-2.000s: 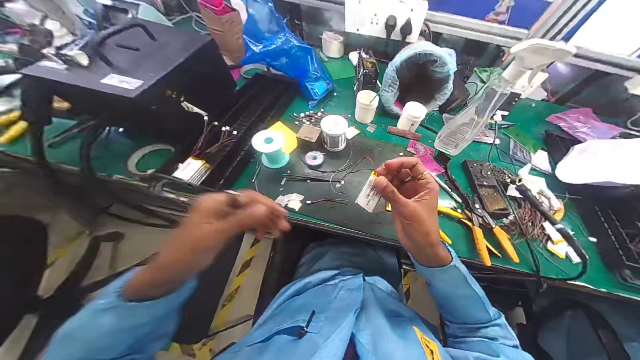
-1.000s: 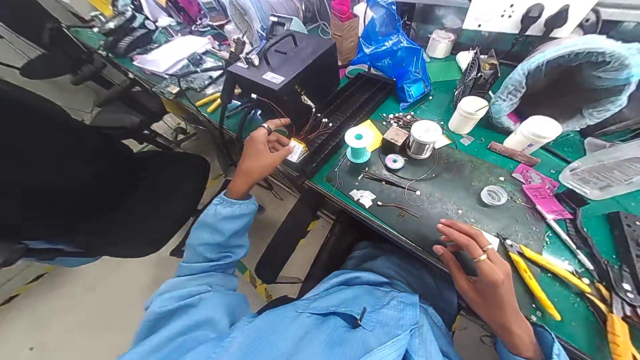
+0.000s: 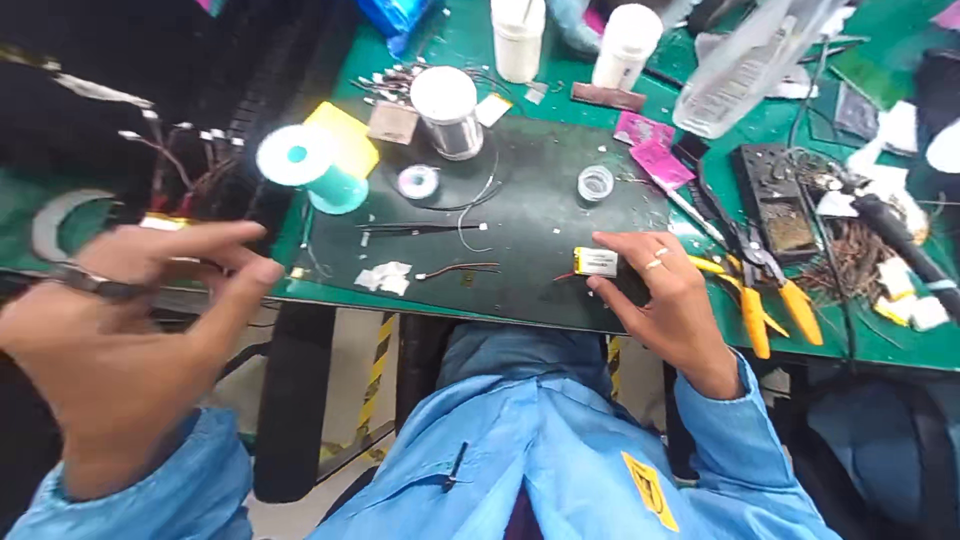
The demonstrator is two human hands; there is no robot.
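Observation:
My right hand (image 3: 664, 289) has its thumb and forefinger on the edges of a small silver pouch battery with yellow tape (image 3: 596, 262), which lies on the dark work mat (image 3: 525, 225). A short red lead comes from its left end. My left hand (image 3: 142, 300), blurred, is at the left with thumb and forefinger apart; I see nothing between them. Just beyond it are batteries with red leads and white connectors (image 3: 166, 221). On the mat lie black tweezers (image 3: 420, 228), a short cable with a white connector (image 3: 457, 268) and crumpled white scraps (image 3: 384, 277).
A teal wire spool (image 3: 337, 191), a solder reel (image 3: 450, 124), a small spool (image 3: 418, 182) and a small clear cup (image 3: 595, 183) stand around the mat. Orange-handled cutters (image 3: 754, 319), a black tray (image 3: 784, 202) and wire scraps lie right. White bottles (image 3: 519, 45) stand behind.
My right hand, empty over the mat's edge one second ago, is now at a battery on the mat. My left hand has come away from the batteries beside the black box. The view has shifted.

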